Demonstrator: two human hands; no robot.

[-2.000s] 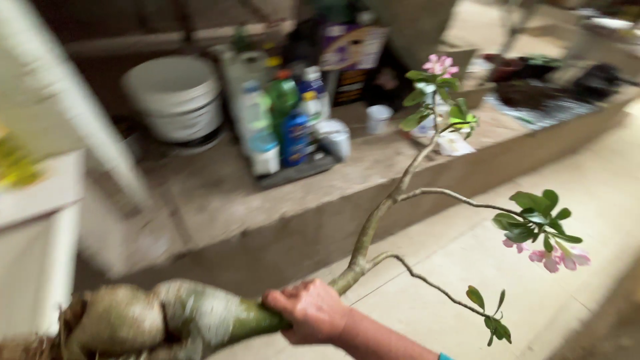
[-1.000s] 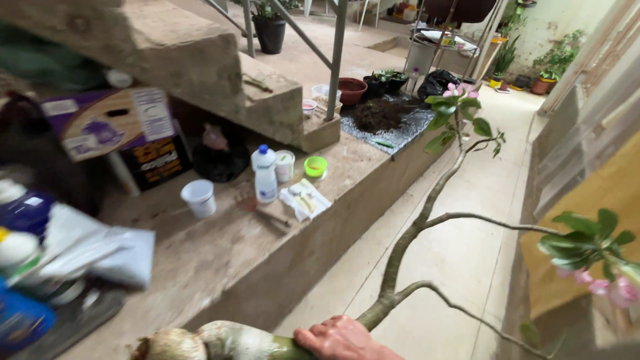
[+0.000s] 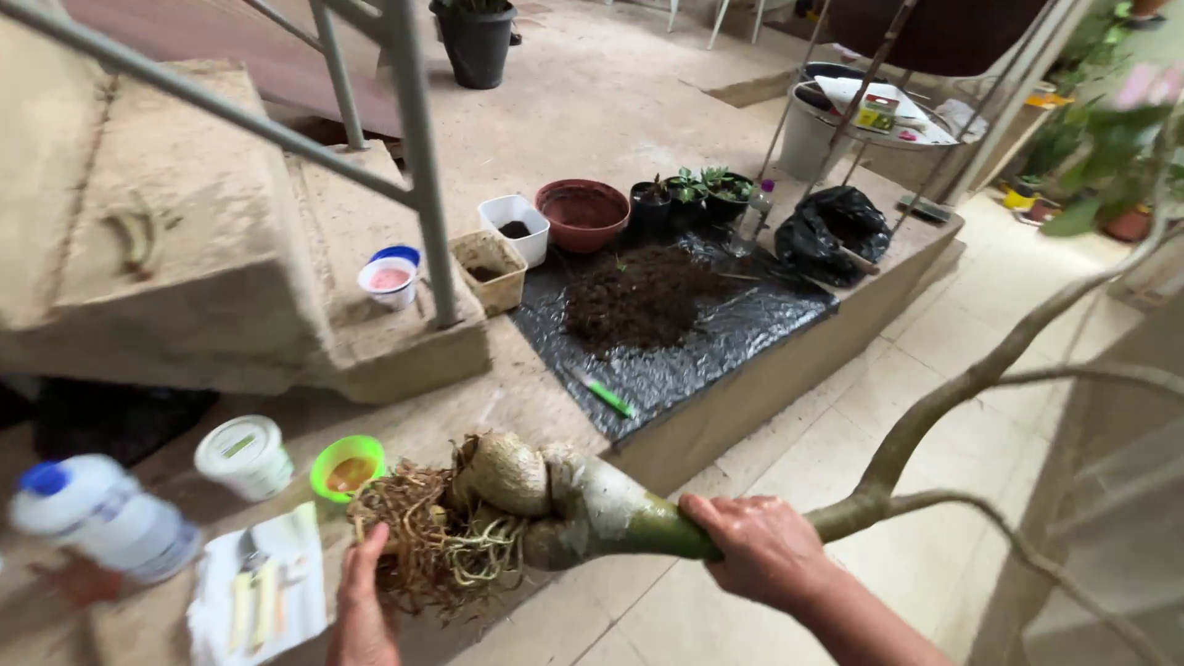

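A bare-rooted desert rose plant (image 3: 592, 504) lies nearly sideways across the view, its swollen base and tangled roots at the left and its branches running up to the right. My right hand (image 3: 763, 550) is closed around the green lower stem. My left hand (image 3: 363, 592) is raised beside the root mass (image 3: 421, 532), fingers upright and close to the roots; whether it touches them is unclear. Beyond the plant, dark soil (image 3: 638, 301) is heaped on a black plastic sheet (image 3: 731, 356), with a green-handled tool (image 3: 606, 398) near the sheet's edge.
A green bowl (image 3: 348, 467), a lidded tub (image 3: 244, 458), a blue-capped bottle (image 3: 102, 518) and tools on a white paper (image 3: 259, 583) stand at the left. Behind are a brown pot (image 3: 583, 217), plastic containers (image 3: 513, 231), a black bag (image 3: 832, 236) and a metal railing post (image 3: 425, 166).
The view has swung far toward the soil sheet. My left hand has come into view beside the roots. My right hand still holds the stem.
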